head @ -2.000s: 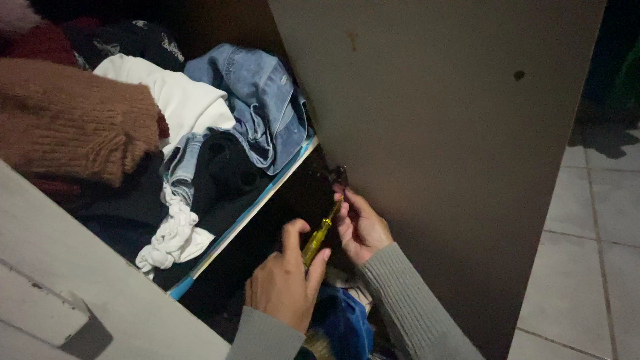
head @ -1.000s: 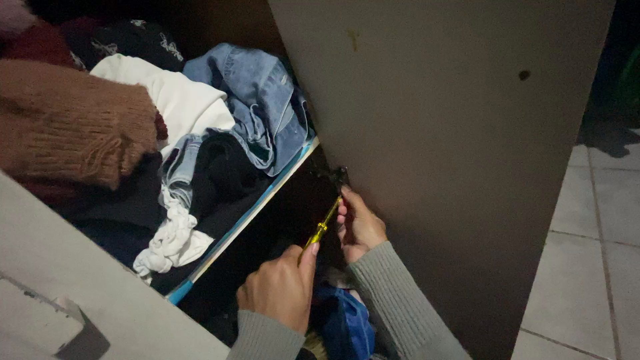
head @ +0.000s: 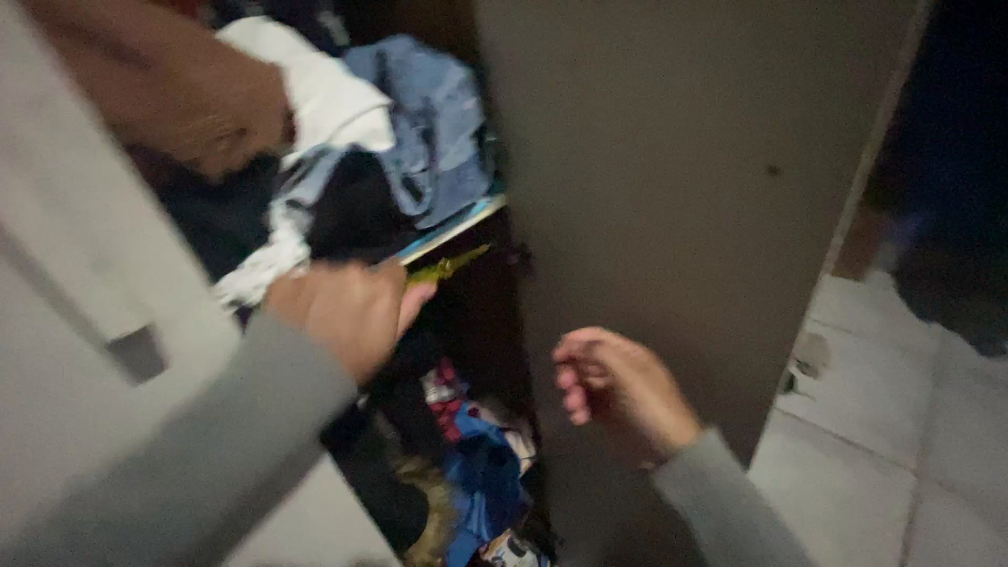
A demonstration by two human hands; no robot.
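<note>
My left hand [head: 339, 315] grips the yellow handle of a screwdriver [head: 445, 268], its tip pointing right toward the cabinet door, near the shelf's front edge. Lower right, in front of the brown door panel [head: 669, 197], my right hand [head: 618, 386] has its fingers curled; blur hides whether anything small is between them. A dark hinge [head: 520, 258] shows faintly on the door's inner edge, touched by neither hand. The view is blurred.
Denim [head: 441, 126], white cloth [head: 339, 94] and a brown knitted garment [head: 189, 94] lie on the shelf [head: 453, 232]. Blue clothing [head: 484, 472] lies below. A pale door with a handle [head: 71, 276] stands left; floor tiles [head: 850, 465] show right.
Both hands have come away from the hinge. The left hand, with the screwdriver, has moved up and left; the right hand has moved down. The view has shifted.
</note>
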